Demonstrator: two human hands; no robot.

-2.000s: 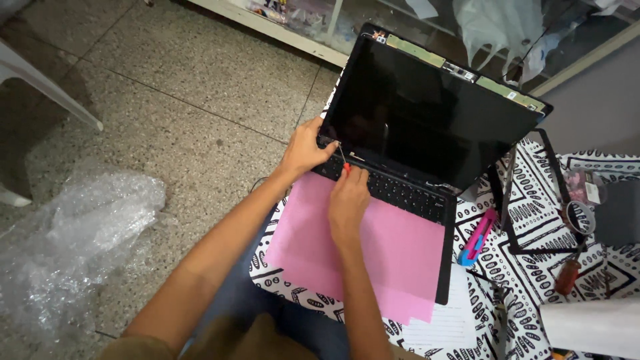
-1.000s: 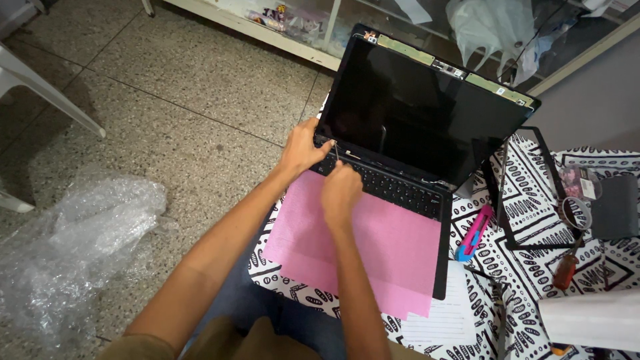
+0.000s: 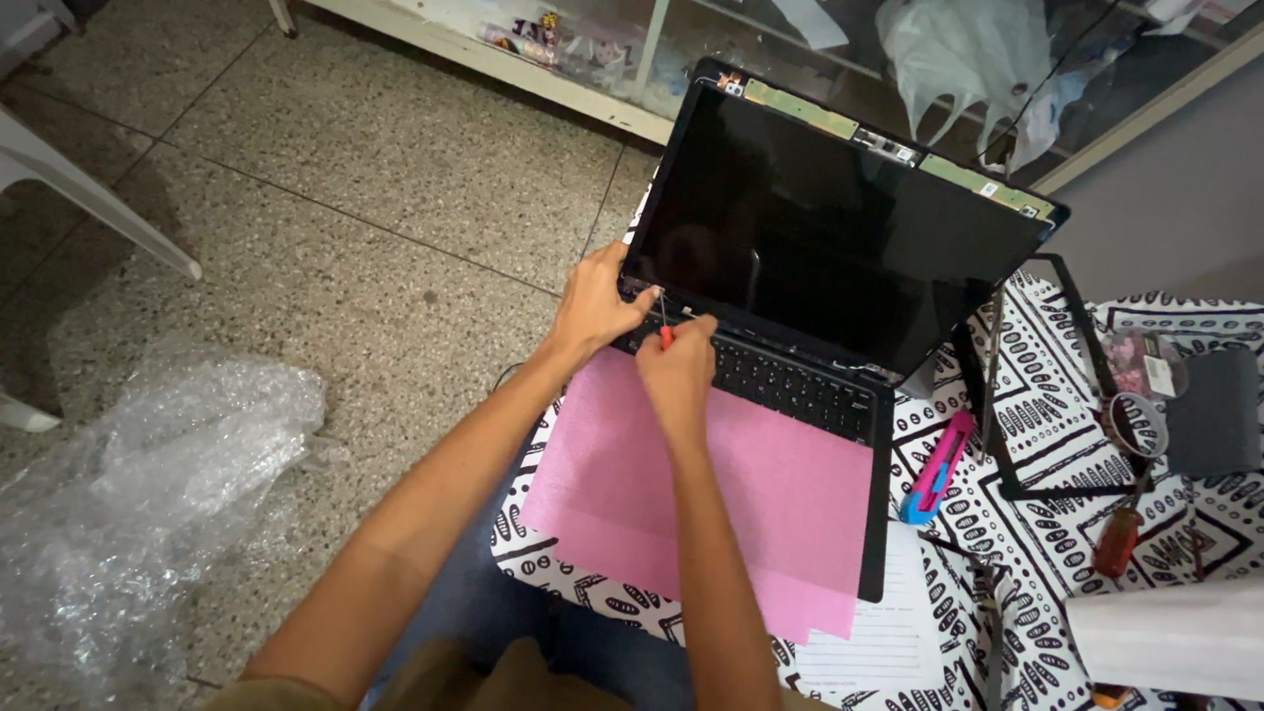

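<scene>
An open laptop without its screen bezel stands on a patterned cloth; its dark display panel (image 3: pixel 820 227) tilts back, with strips showing along the top edge. Pink sheets (image 3: pixel 790 504) cover the palm rest and part of the keyboard (image 3: pixel 790 385). My left hand (image 3: pixel 597 306) grips the lower left corner of the screen, its thumb at the hinge area. In my right hand (image 3: pixel 679 365) is a small screwdriver with a red handle (image 3: pixel 667 338); its thin shaft points up to that corner, close to my left thumb. Its tip is too small to make out.
Right of the laptop lie a pink and blue utility knife (image 3: pixel 938 469), a black bezel frame (image 3: pixel 1081 326), a screwdriver with an orange-red handle (image 3: pixel 1118 541) and a small round container (image 3: pixel 1136 425). Bubble wrap (image 3: pixel 168 494) lies on the floor at left. A glass cabinet (image 3: pixel 592 89) stands behind.
My right hand has shifted slightly; it still holds the screwdriver near the same corner. My left hand stays at the screen's edge.
</scene>
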